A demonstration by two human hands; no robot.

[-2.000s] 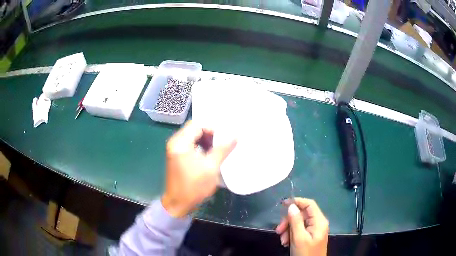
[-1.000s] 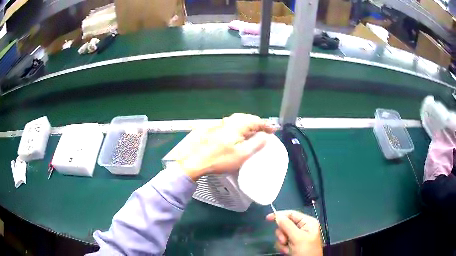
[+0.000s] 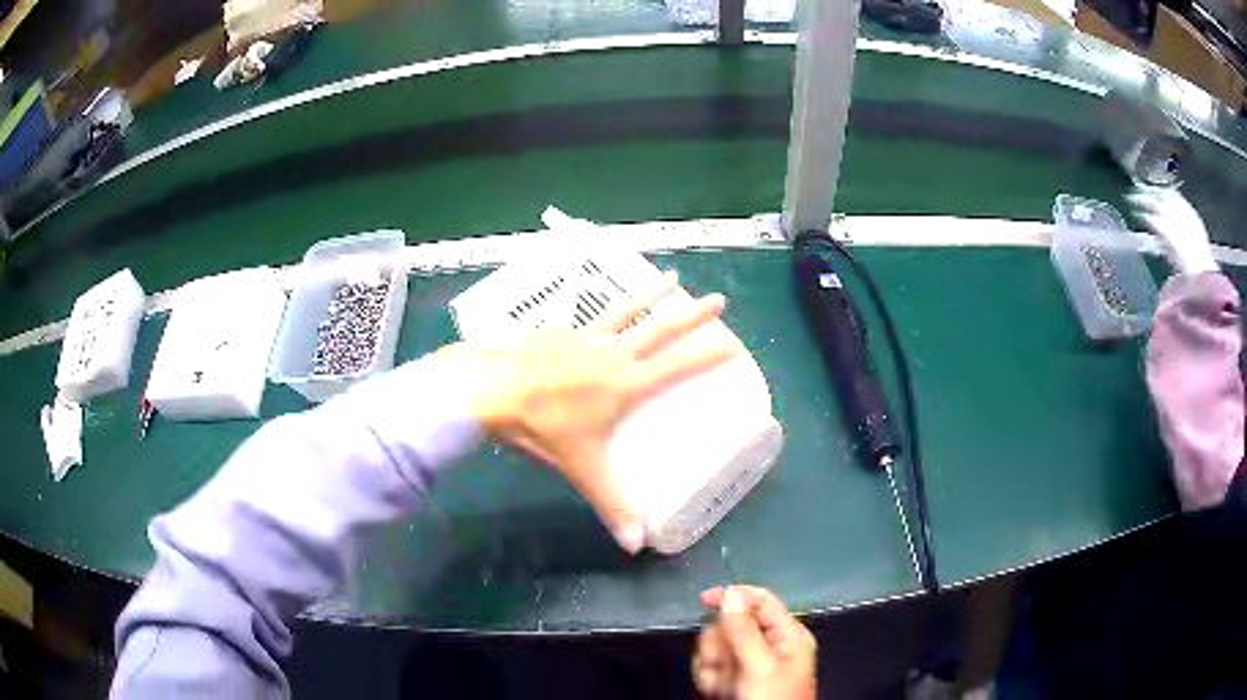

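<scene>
The white appliance housing [image 3: 704, 424] lies on the green bench in front of me, with dark slots on its upper face. A short white end sticks out at its far left corner. My left hand [image 3: 588, 390] lies across the housing with fingers spread, its thumb at the near edge. My right hand [image 3: 752, 643] is just off the bench's near edge, apart from the housing, with thumb and index finger pinched together. Something small and dark may be at the fingertips, too small to tell. The electric screwdriver [image 3: 848, 358] lies right of the housing.
A clear screw bin [image 3: 353, 328] stands left of the housing, beside two white blocks [image 3: 219, 342] and a crumpled white item [image 3: 62, 438]. A second clear bin [image 3: 1102, 280] is at the right, near another person's gloved hand and pink sleeve [image 3: 1192, 383]. A metal post [image 3: 821, 123] rises behind.
The housing has turned so its slotted face shows on top. My left hand has spread flat over it. The other person's hand has moved inward and a grey cylindrical object shows behind it.
</scene>
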